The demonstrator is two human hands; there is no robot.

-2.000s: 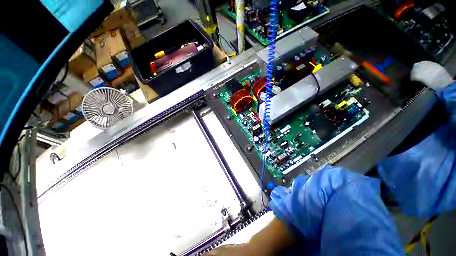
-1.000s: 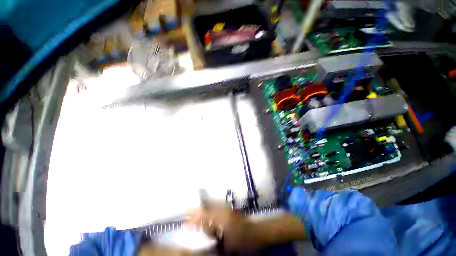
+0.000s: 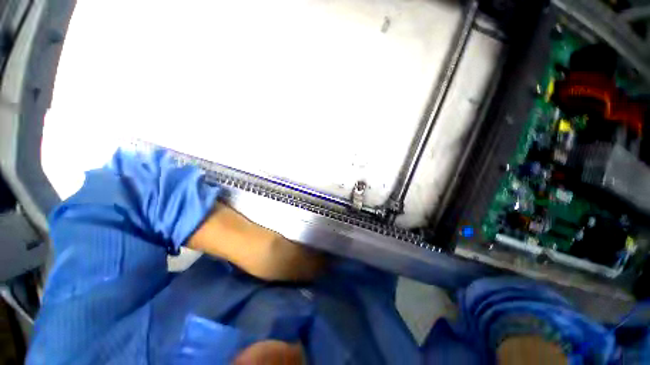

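Note:
The populated green circuit board (image 3: 527, 192) lies in its dark carrier (image 3: 492, 142) at the right, cut off by the picture's edge. My left hand (image 3: 303, 262) is a dark blur at the end of the bare forearm, just below the conveyor rail; its fingers and anything in them cannot be made out. My right sleeve and bare wrist show at the lower right, below the rail; the hand is cut off by the bottom edge. A patch of skin at the bottom centre cannot be identified.
The toothed conveyor rail (image 3: 285, 200) runs along the front of the brightly lit bed (image 3: 235, 85). A thin dark crossbar (image 3: 436, 100) crosses the bed beside the carrier, with a small metal block (image 3: 359, 194) near its front end. Copper-coloured chokes (image 3: 588, 89) stand on the board.
The view has tilted down and towards my body, so the board sits farther right. My hands, earlier blurred together at the front rail, are apart; the right one has dropped out of the picture.

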